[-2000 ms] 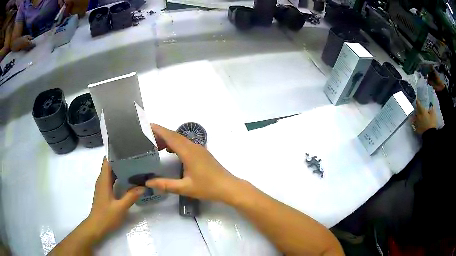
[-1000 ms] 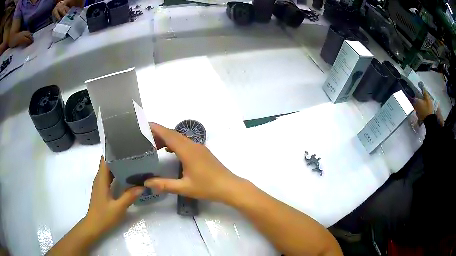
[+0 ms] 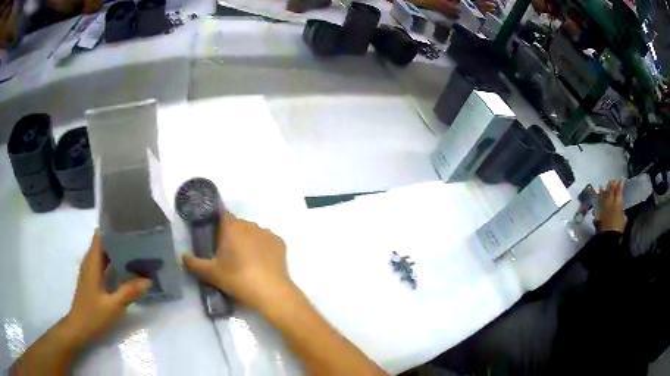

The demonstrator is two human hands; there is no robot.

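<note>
My left hand holds an open retail box upright at the lower left. The box's flap stands up at the back, and a dark fan picture shows on its front. A dark grey handheld fan lies on the white sheet just right of the box, its round grille away from me and its handle towards me. My right hand is around the fan's handle, thumb on the left side and fingers on the right. Whether the fan is lifted cannot be told.
Stacked dark grey housings stand at the far left. Small dark fittings lie on the sheet right of centre. Two closed boxes stand or lean at the right by more housings. A neighbour's hand holds something at the far right.
My right hand has left the box and moved onto the fan's handle. My left hand still holds the box. The whole view has shifted, so things on the table appear further left.
</note>
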